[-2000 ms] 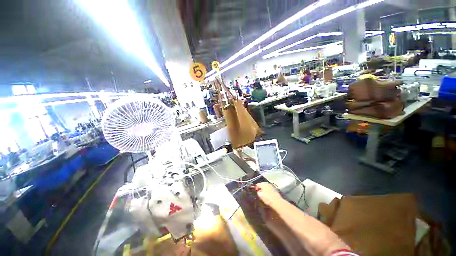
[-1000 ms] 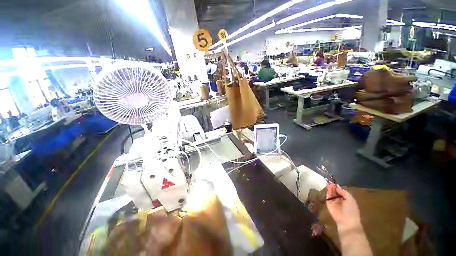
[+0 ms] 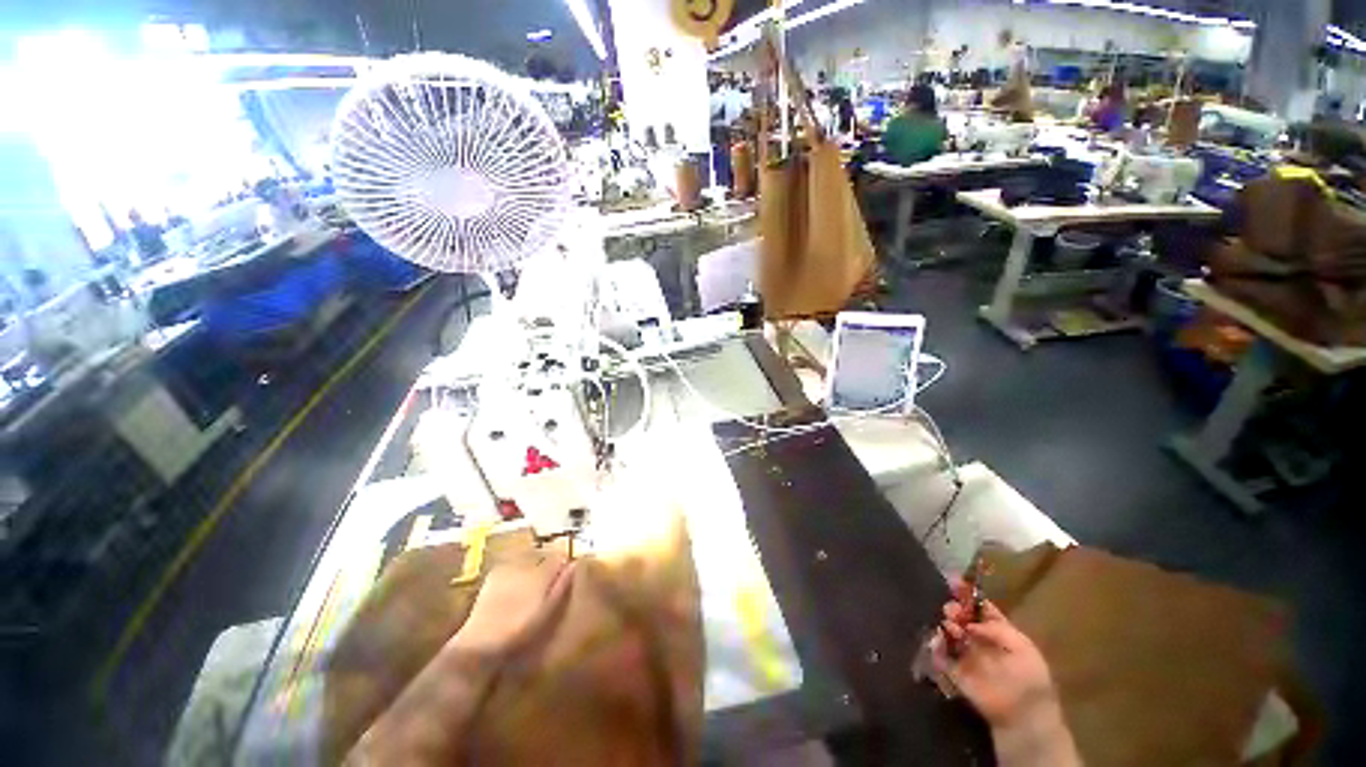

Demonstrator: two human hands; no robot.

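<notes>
A large brown bag panel (image 3: 629,659) lies on the white board below the sewing machine head (image 3: 532,450), its upper part glaring under the lamp. My left hand (image 3: 524,584) is on the panel just below the needle area; its fingers are blurred, and I cannot tell whether they grip it. My right hand (image 3: 992,659) is at the right, over the dark table edge, holding a small dark and red tool (image 3: 974,592), possibly snips. A yellow guide (image 3: 474,552) shows left of the needle area.
Brown panels (image 3: 1154,644) are stacked at the right. A touch screen (image 3: 875,364) stands at the right rear with white cables. A tan sample bag (image 3: 812,225) hangs behind. A white wire fan (image 3: 453,165) stands at the left rear. A person in green (image 3: 914,132) sits far back.
My right hand moved from the dark table top to the right side, now with the tool in it. My left hand has come into view on the panel. The camera view has shifted.
</notes>
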